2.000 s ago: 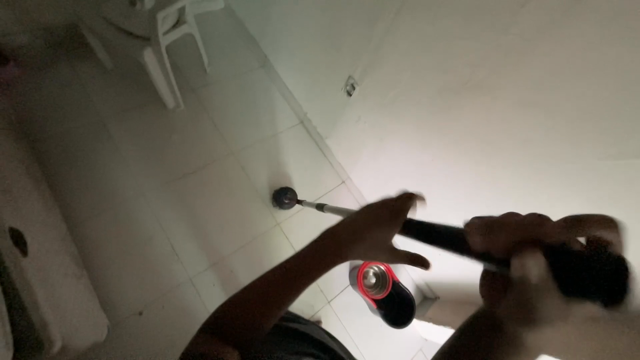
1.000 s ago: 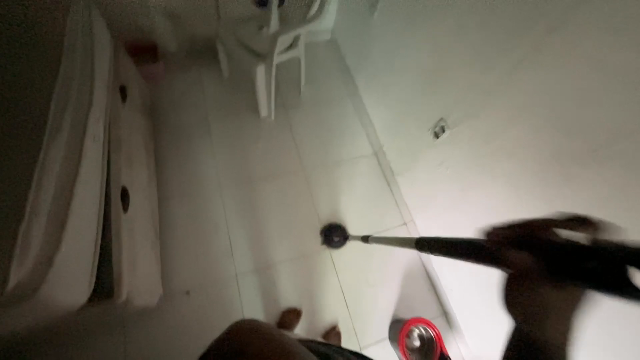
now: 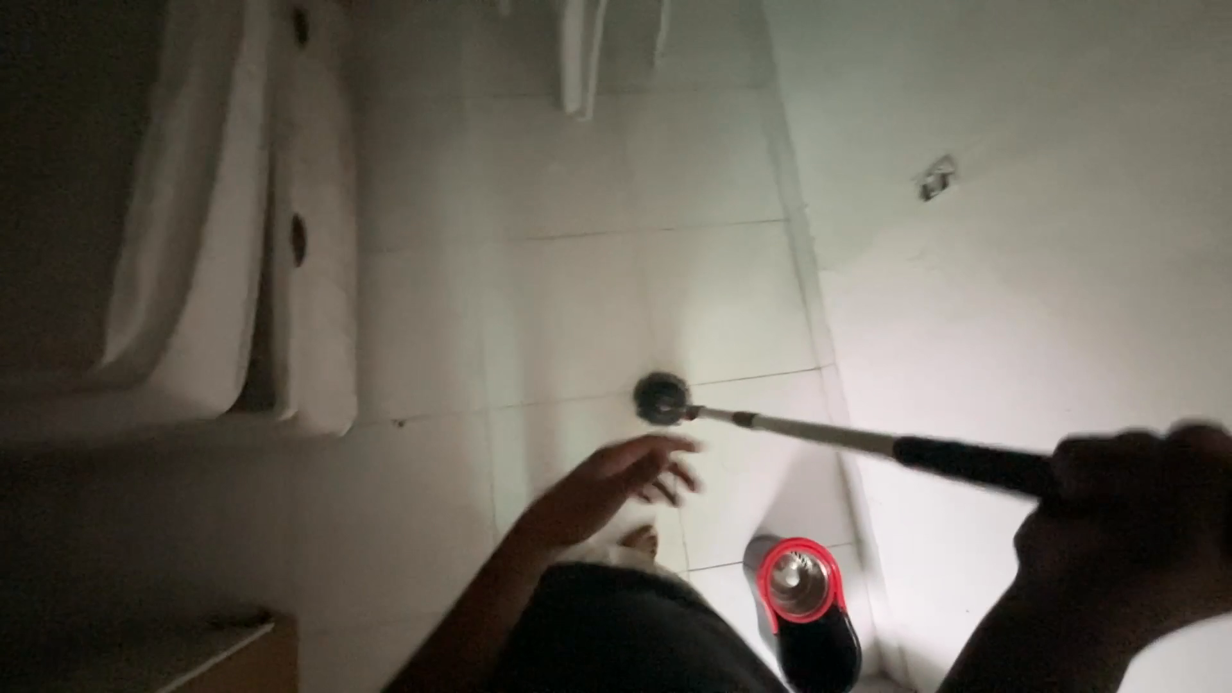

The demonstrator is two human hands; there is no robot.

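My right hand [image 3: 1136, 520] is closed around the black grip of a long pole [image 3: 828, 432], at the right of the head view. The pole reaches leftward to a round, dark brush-like head [image 3: 661, 398] over the tiled floor; whether it touches the floor I cannot tell. My left hand [image 3: 626, 481] holds nothing, its fingers apart and blurred, just below the round head. A black lamp with a red ring [image 3: 800, 581] stands below the pole, near the wall.
A white mattress-like piece [image 3: 322, 289] with dark oval holes stands at the left. White plastic chair legs [image 3: 581, 58] show at the top. A wall socket [image 3: 936, 179] is on the right wall [image 3: 1039, 318]. A cardboard box [image 3: 274, 654] sits at lower left.
My left hand, near the pole two seconds ago and out of sight one second ago, is back in view beside the round head. My right hand keeps its hold. The view has turned.
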